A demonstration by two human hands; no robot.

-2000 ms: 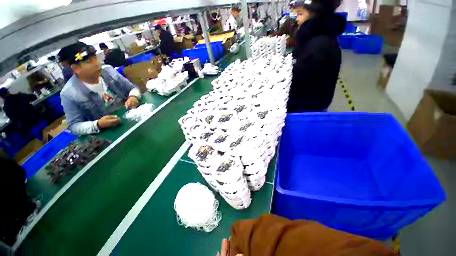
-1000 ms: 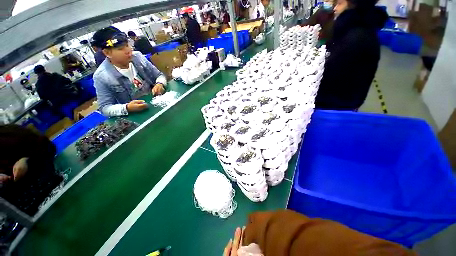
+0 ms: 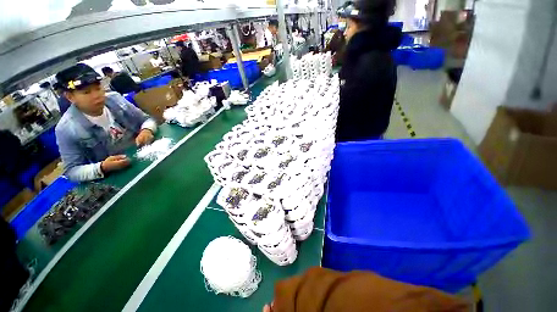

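Observation:
A round white bundle (image 3: 229, 265) with thin loose loops at its edge lies on the green bench near the front. Tall nested stacks of white housings (image 3: 275, 158) with dark speckled centres stand just beyond it and run far back. My right arm in a brown sleeve reaches in at the bottom right. Only a sliver of my right hand (image 3: 267, 308) shows at the bottom edge; its fingers are cut off. My left hand is out of the picture.
A large blue tote (image 3: 421, 201) stands right of the bench. A pale rail (image 3: 177, 241) borders the green conveyor belt (image 3: 137, 222). Opposite, a seated person has hands by small white parts (image 3: 155, 149); a dark parts heap (image 3: 73, 210) lies nearer. Another person stands behind the stacks.
The view has shifted between frames. Fingers seen beside the sleeve a second ago are now almost wholly out of the picture. The yellow tool at the bottom edge is no longer in view.

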